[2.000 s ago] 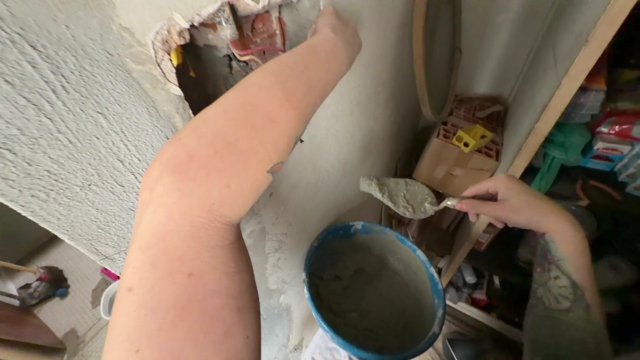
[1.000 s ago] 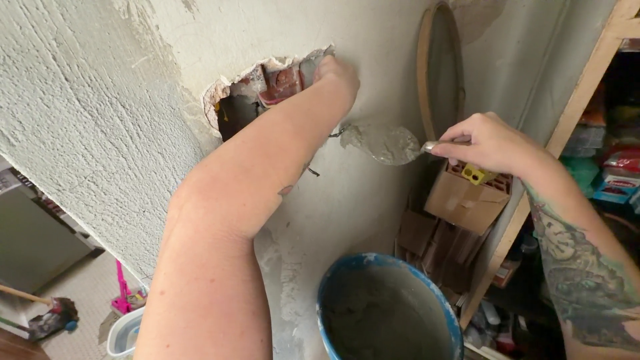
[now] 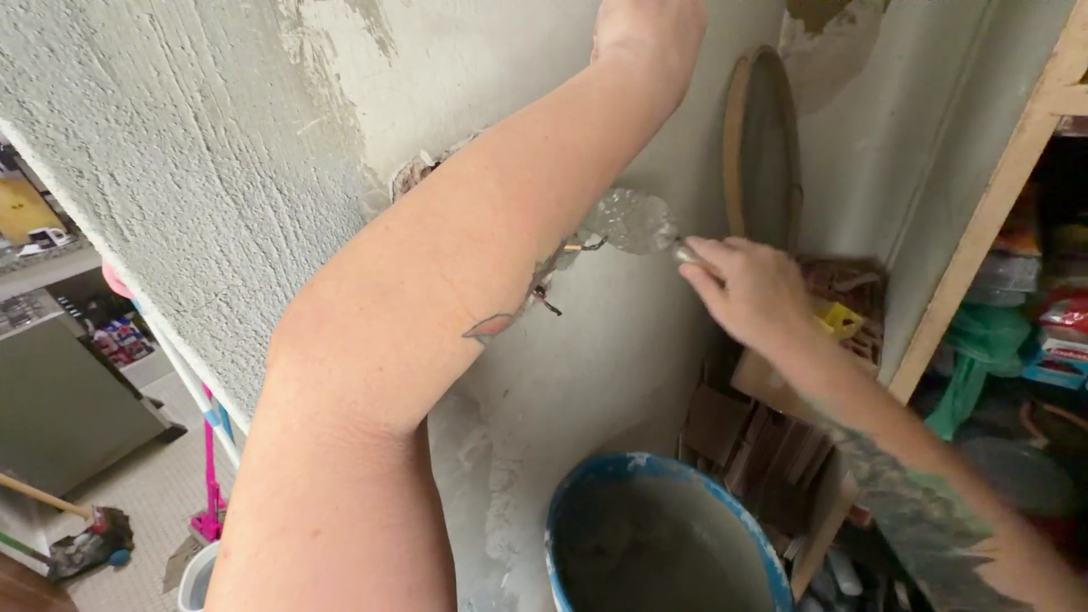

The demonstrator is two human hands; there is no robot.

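My right hand (image 3: 748, 293) grips the handle of a small trowel (image 3: 637, 223), whose mortar-smeared blade lies close to the wall beside a broken-out hole. Most of that hole is hidden behind my left forearm; its chipped edge (image 3: 412, 174) shows on the upper left, and short wire ends (image 3: 546, 299) stick out below the arm. My left hand (image 3: 650, 38) is raised against or near the wall at the top, its fingers partly cut off by the frame, so what it holds cannot be told. Below stands a blue-rimmed bucket (image 3: 671, 544) with grey mortar inside.
A round wooden-framed sieve (image 3: 765, 144) leans at the wall. Behind my right arm are a cardboard box (image 3: 769, 378) and a yellow object (image 3: 841, 320). Wooden-framed shelves (image 3: 977, 195) with bags stand at right. A broom (image 3: 89, 540) and a white container (image 3: 197, 578) are lower left.
The trowel has moved up from above the bucket to the wall by the hole. My left hand has moved from the hole's upper right edge to higher on the wall. The view has shifted.
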